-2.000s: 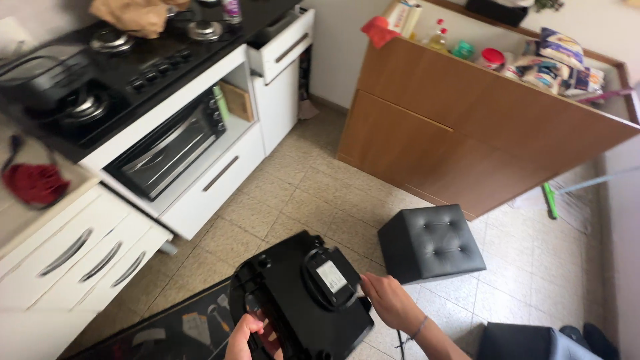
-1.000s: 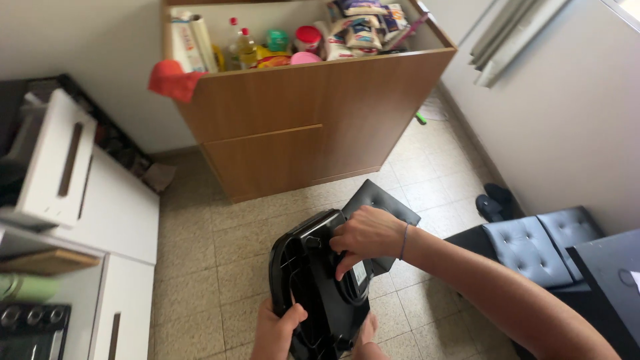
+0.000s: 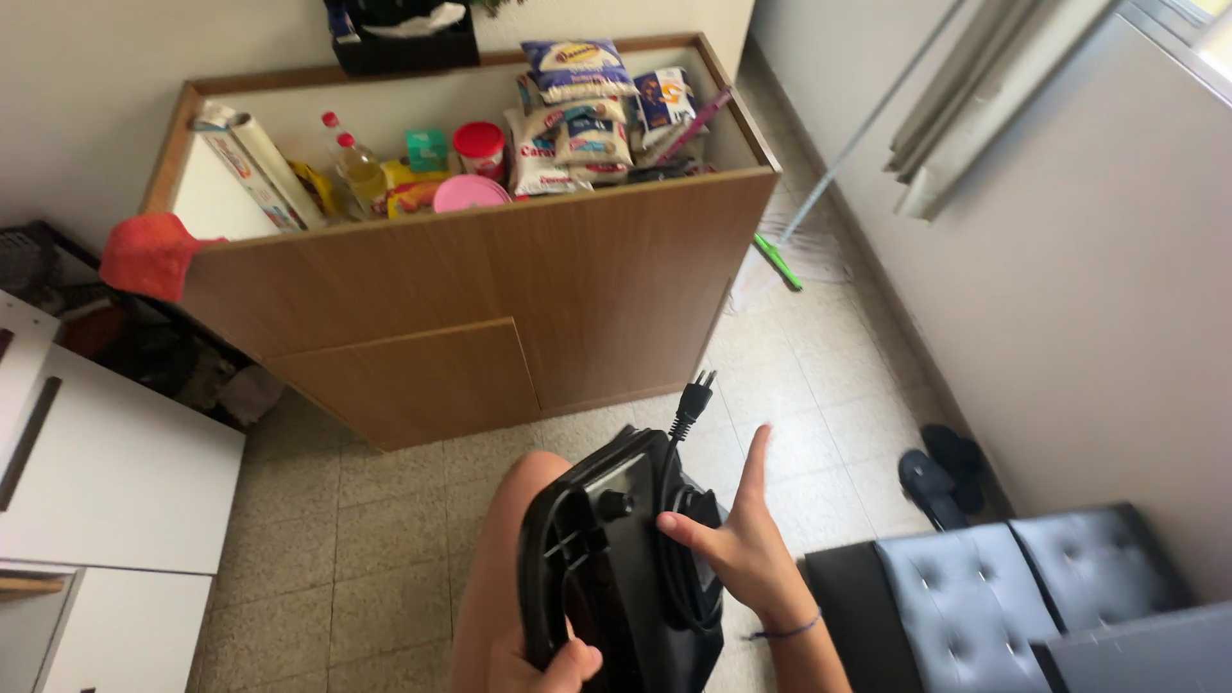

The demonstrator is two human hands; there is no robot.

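A black plastic appliance point(image 3: 616, 587), its underside with a rubber foot and ribs toward me, is tilted in front of my legs. My left hand point(image 3: 568, 664) grips its lower left rim, thumb over the edge. A black power cord point(image 3: 669, 568) lies coiled against the underside, and its three-pin plug point(image 3: 695, 395) sticks up past the top edge. My right hand point(image 3: 736, 539) has its thumb on the cord and appliance, with the index finger stretched away. The other fingers of the right hand are partly hidden behind the appliance.
A wooden cabinet point(image 3: 626, 279) holding food packets, bottles and tubs stands ahead, a red cloth point(image 3: 149, 255) on its left corner. White drawers point(image 3: 115, 462) are at left. At right are a green floor squeegee point(image 3: 778, 262), black slippers point(image 3: 938, 472) and tufted black seats point(image 3: 972, 597).
The view has swung right from the stove toward the cabinet. The plug now stands up above the appliance. My right hand, earlier curled over the cord area, has its index finger extended.
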